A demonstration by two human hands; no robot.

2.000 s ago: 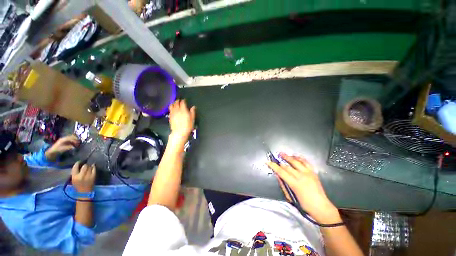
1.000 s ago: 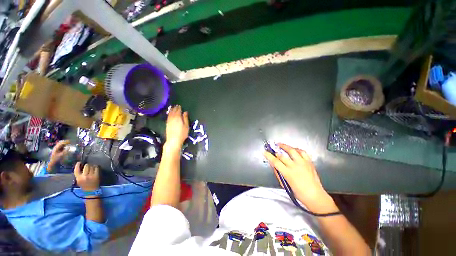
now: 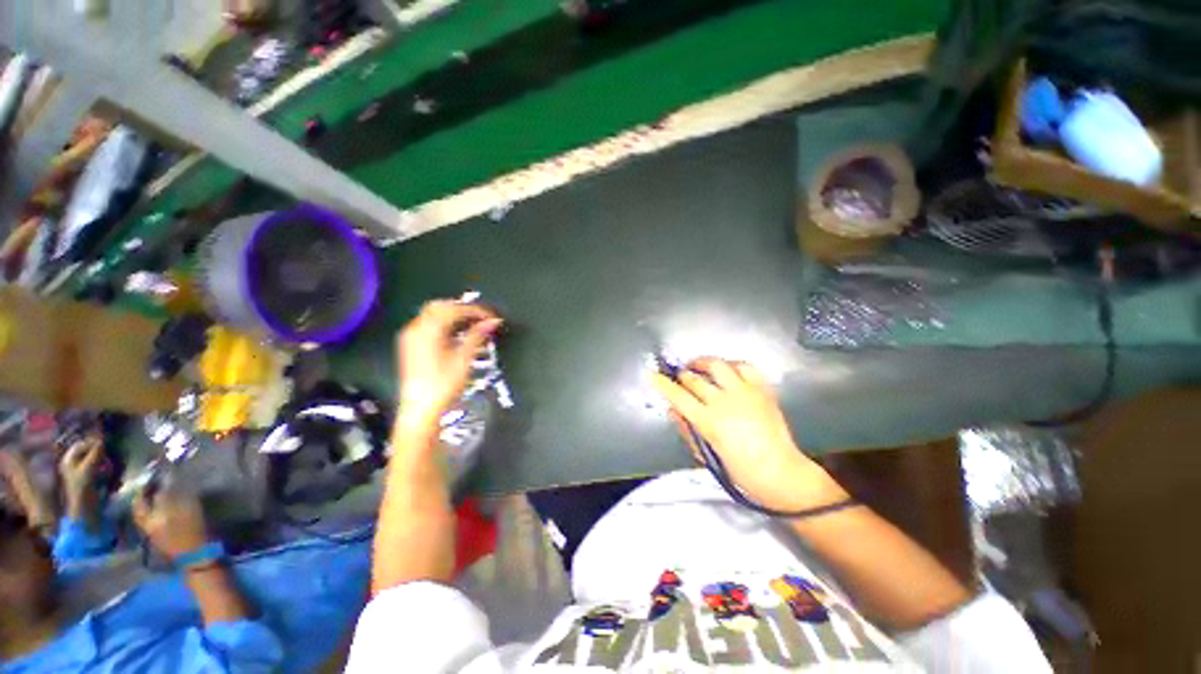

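Note:
My left hand [image 3: 441, 353] is raised over the dark bench top, with a small white part [image 3: 470, 298] at its fingertips; blur hides the exact grip. Loose white parts [image 3: 498, 385] lie just right of and below this hand. My right hand [image 3: 732, 419] rests on the bench and is closed on a black soldering iron [image 3: 672, 370], its thin tip pointing up and left. The iron's black cord [image 3: 722, 485] runs under the palm to the wrist. Small pieces by the right fingertips are lost in glare.
A purple-rimmed fan [image 3: 314, 274], yellow fixture [image 3: 232, 379] and round black bundle [image 3: 323, 454] stand left. A person in blue sleeves [image 3: 217, 579] works there. Right are a tape roll [image 3: 861, 192], silvery bits [image 3: 869, 310] and a carton [image 3: 1093, 184]. A green conveyor [image 3: 580, 99] runs behind.
The view has shifted. My left hand has moved right, away from the fan, with a white part at its fingertips. My right hand keeps hold of the iron in about the same place.

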